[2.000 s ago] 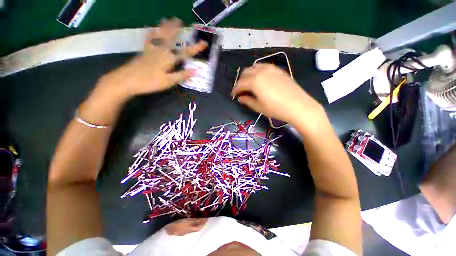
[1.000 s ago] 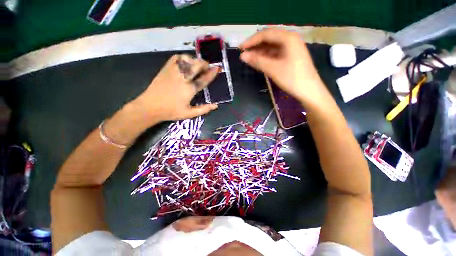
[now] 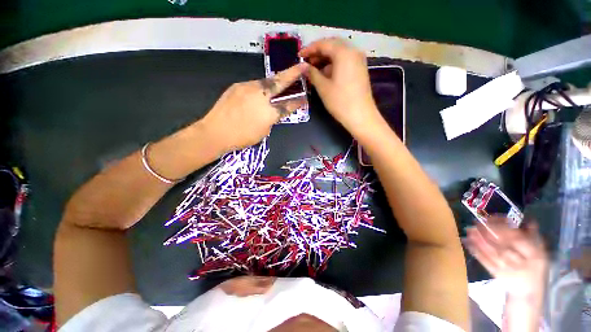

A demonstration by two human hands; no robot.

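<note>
A keypad phone unit point(image 3: 283, 53) with a black screen and red top end lies upright before me, its top at the whitish rail. My left hand point(image 3: 249, 110) rests on its left side and middle, index finger stretched to its right edge. My right hand point(image 3: 340, 81) is at the unit's upper right edge with thumb and fingertips pinched together; whether a thin part is between them is too small to tell. A large tangled pile of thin red-and-white parts point(image 3: 275, 217) lies on the dark mat below my hands.
A smartphone point(image 3: 389, 97) lies partly under my right forearm. At right are a white case point(image 3: 451, 81), a paper slip point(image 3: 481, 106), a yellow-handled tool point(image 3: 521, 141) and black cables. Another person's blurred hand point(image 3: 512, 256) is at a second keypad unit point(image 3: 483, 198).
My right hand has come down to the unit's right edge, and my left index finger now reaches that edge. Another person's hand has appeared at the second unit on the right.
</note>
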